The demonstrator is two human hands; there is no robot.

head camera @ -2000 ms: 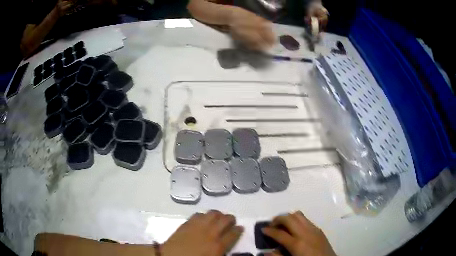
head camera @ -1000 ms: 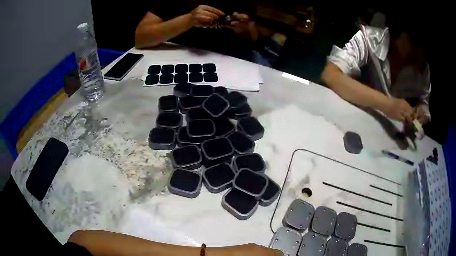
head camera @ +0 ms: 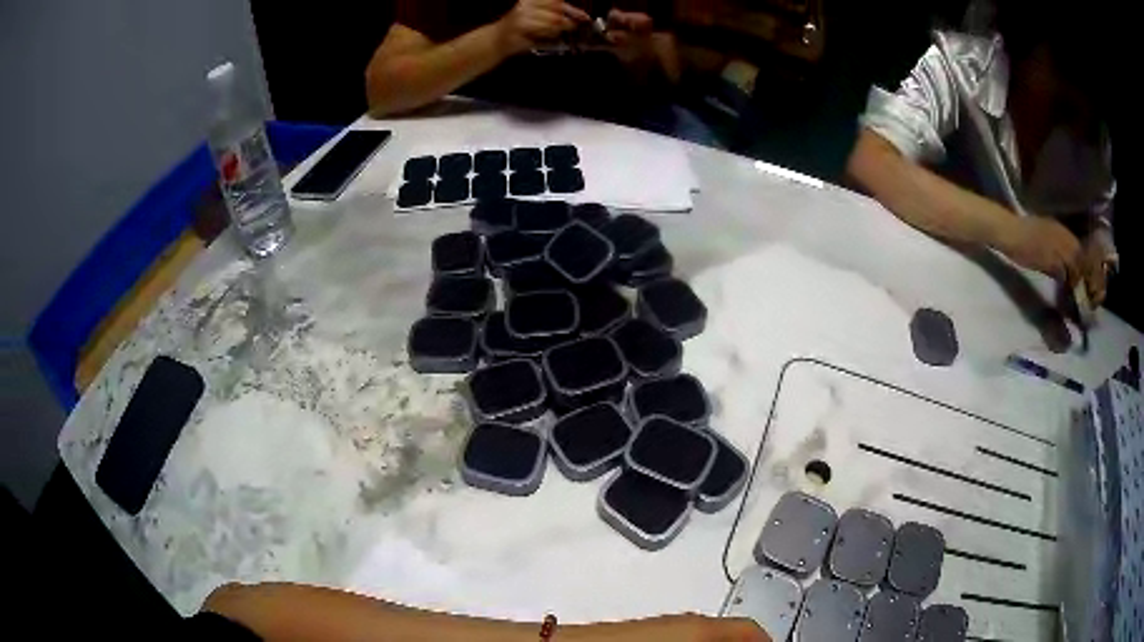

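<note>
My left forearm, with a thin beaded band at the wrist, crosses the bottom edge. Only the back of my left hand (head camera: 721,630) shows, cut off by the frame; its fingers are hidden. My right hand is out of the picture. Just beyond my left hand are two rows of grey housings (head camera: 798,532), plain faces up, the near row partly cut off. A large heap of padded housings (head camera: 585,366), black faces up inside grey rims, lies in the middle, some stacked on others.
A white sheet with black pads (head camera: 489,174) lies behind the heap. A smartphone (head camera: 341,164) and water bottle (head camera: 251,176) stand far left; a long black object (head camera: 151,433) lies at left. Two people sit opposite. A lone grey piece (head camera: 933,337) and wrapped stack (head camera: 1117,502) are at right.
The view has swung left, bringing the bottle, smartphone and long black object into sight. My right hand and the black pad it held have left the picture. My left hand is now mostly cut off.
</note>
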